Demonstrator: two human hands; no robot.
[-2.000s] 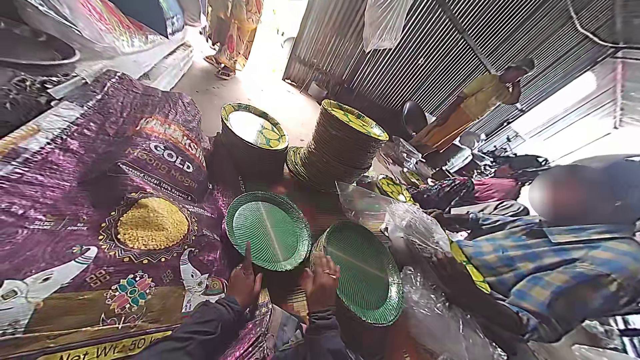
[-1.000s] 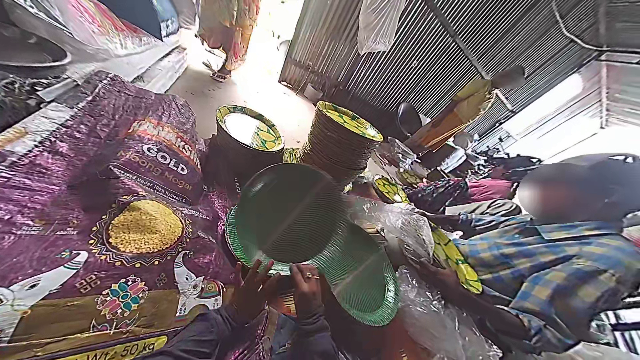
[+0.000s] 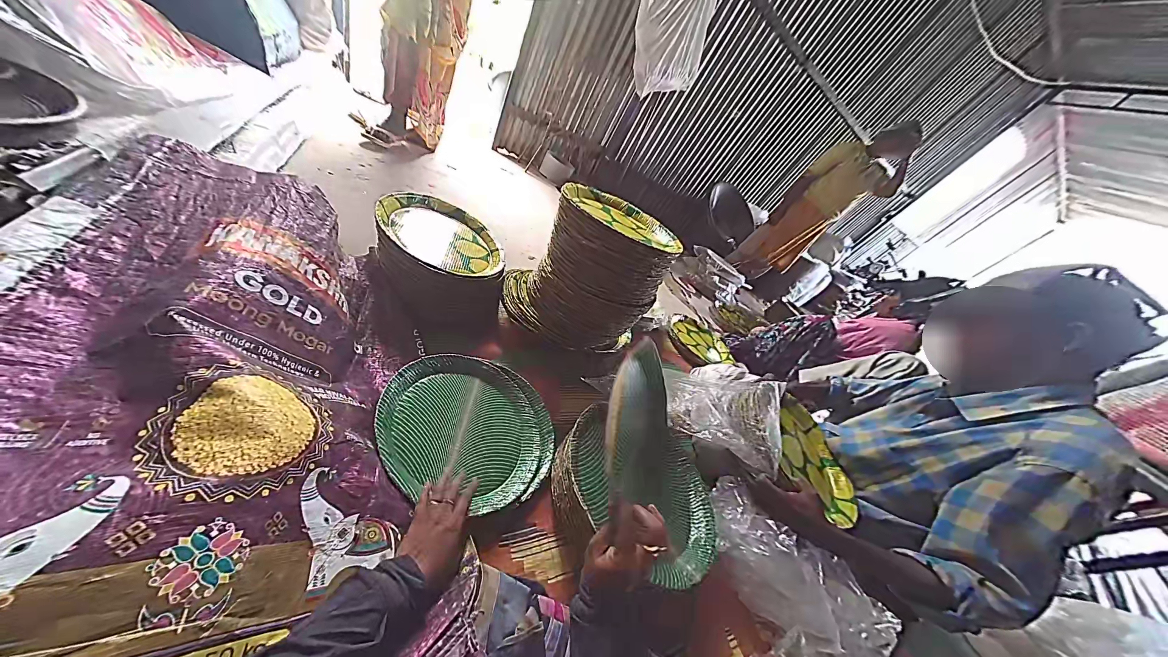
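My left hand (image 3: 440, 527) rests its fingers on the near rim of a small pile of green round plates (image 3: 461, 429), fingers spread. To its right, my right hand (image 3: 628, 543) grips one green plate (image 3: 636, 424) by its near edge; the plate is tilted almost on edge and blurred. Behind and under that plate is a stack of green plates (image 3: 686, 538). Farther off stand a tall stack of yellow-green patterned plates (image 3: 598, 265) and another patterned stack (image 3: 440, 242) with a shiny top plate.
A large purple printed sack (image 3: 100, 365) lies at the left. On the right, a person in a checked shirt (image 3: 985, 474) holds patterned plates (image 3: 815, 470) beside clear plastic wrapping (image 3: 785, 575). Other people are farther back, near a corrugated metal wall (image 3: 584, 100).
The dark round plate held up over the left pile one second ago is no longer there. My right hand has moved right and now holds a tilted plate over the right stack.
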